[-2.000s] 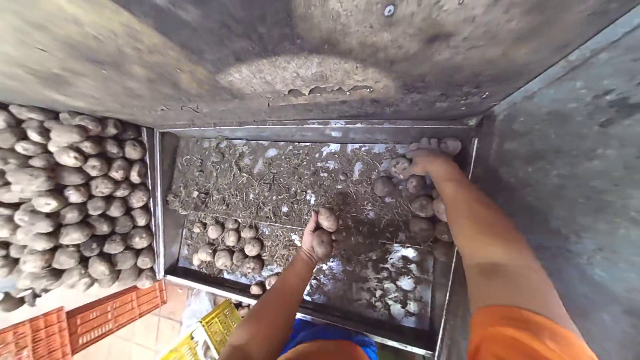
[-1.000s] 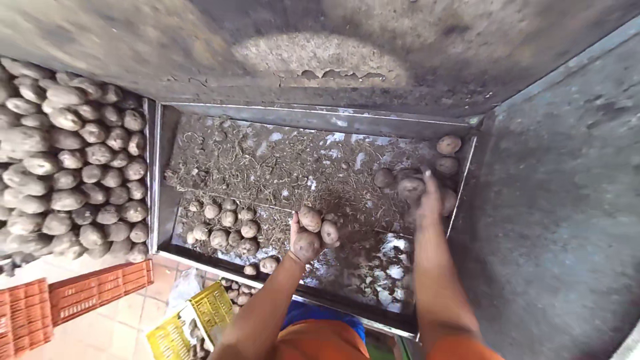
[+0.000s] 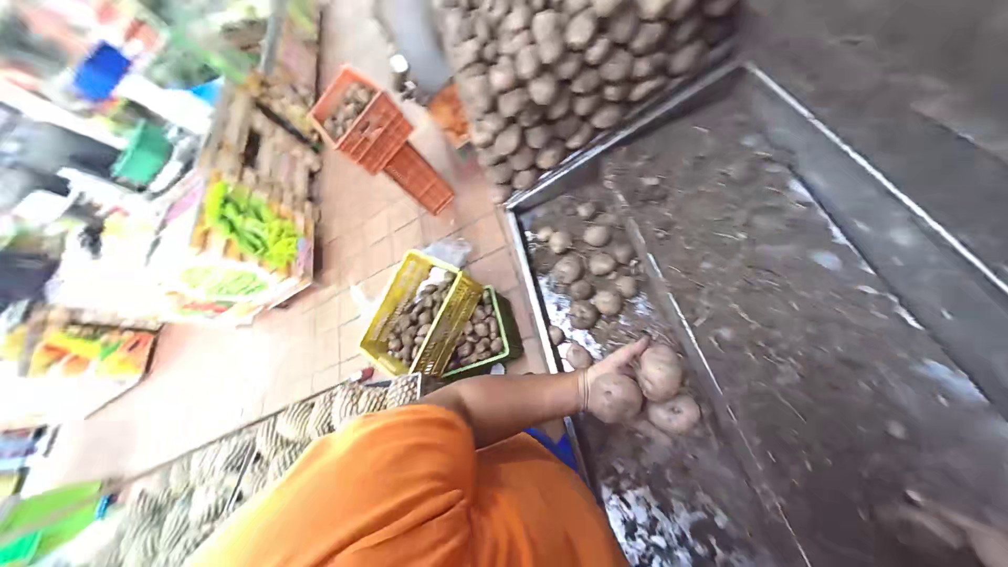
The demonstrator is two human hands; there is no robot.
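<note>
My left hand (image 3: 618, 368) is closed around potatoes (image 3: 660, 372), with several large ones bunched at its fingers and palm over the near part of a dirty metal bin (image 3: 756, 315). Just beyond it, a group of smaller potatoes (image 3: 602, 264) lies on the bin floor near its left wall. At the lower right edge my right hand (image 3: 937, 526) is blurred and partly cut off, low over the soil-covered floor of the bin; whether it holds anything is not clear.
A big heap of potatoes (image 3: 543, 71) stands beyond the bin's far wall. On the tiled floor at left are a yellow crate (image 3: 378, 335) and a green crate (image 3: 512, 323) with potatoes, plus orange crates (image 3: 370, 130). Produce stands (image 3: 256, 283) are further left.
The view has swung strongly left, bringing the floor crates and produce stands in. The left hand still has potatoes; the right hand is now at the frame's edge.
</note>
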